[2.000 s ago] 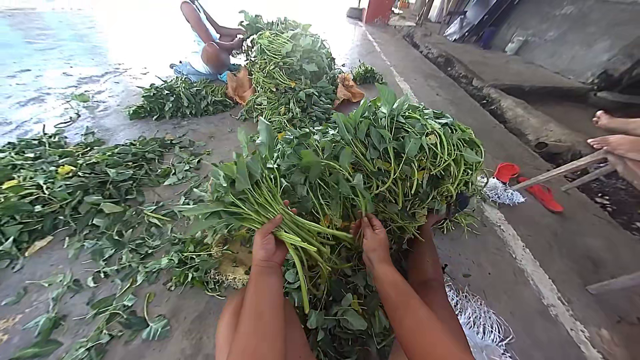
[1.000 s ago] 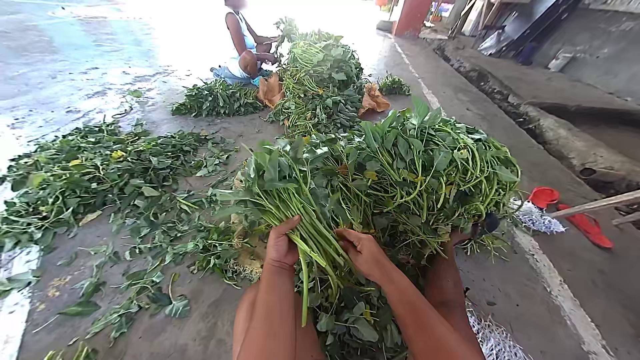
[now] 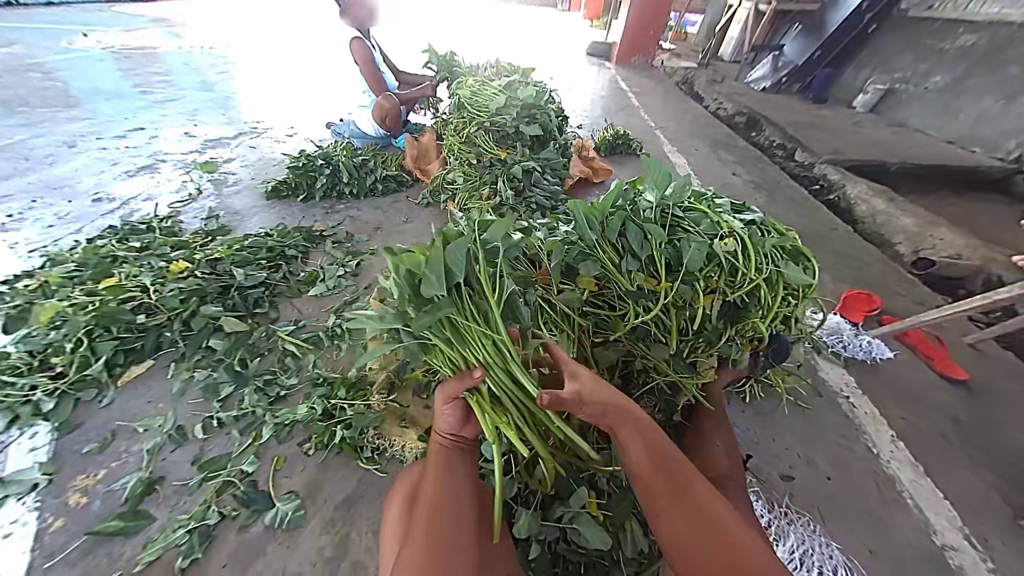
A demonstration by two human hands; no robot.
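My left hand (image 3: 458, 404) grips a bunch of long-stemmed leafy greens (image 3: 500, 368), its thumb over the stems and the leaves pointing up and away. On the bunch's right side is my right hand (image 3: 572, 384), thumb and fingers spread and curved around the stems; its fingertips are partly hidden behind them. A large heap of the same greens (image 3: 680, 280) lies just beyond and to the right. More leaves hang or lie below the bunch, between my legs.
Loose leaves (image 3: 160, 296) spread over the concrete at left. Ahead, a seated person (image 3: 384, 88) handles another heap of greens (image 3: 512, 120). White strips (image 3: 852, 336) and red slippers (image 3: 928, 352) lie at right, near wooden legs (image 3: 960, 312) and a drainage gutter (image 3: 768, 124).
My right hand has opened from a pinch near the stems and now curves around the bunch's right side. The bunch in my left hand stands more apart from the heap. The view has shifted.
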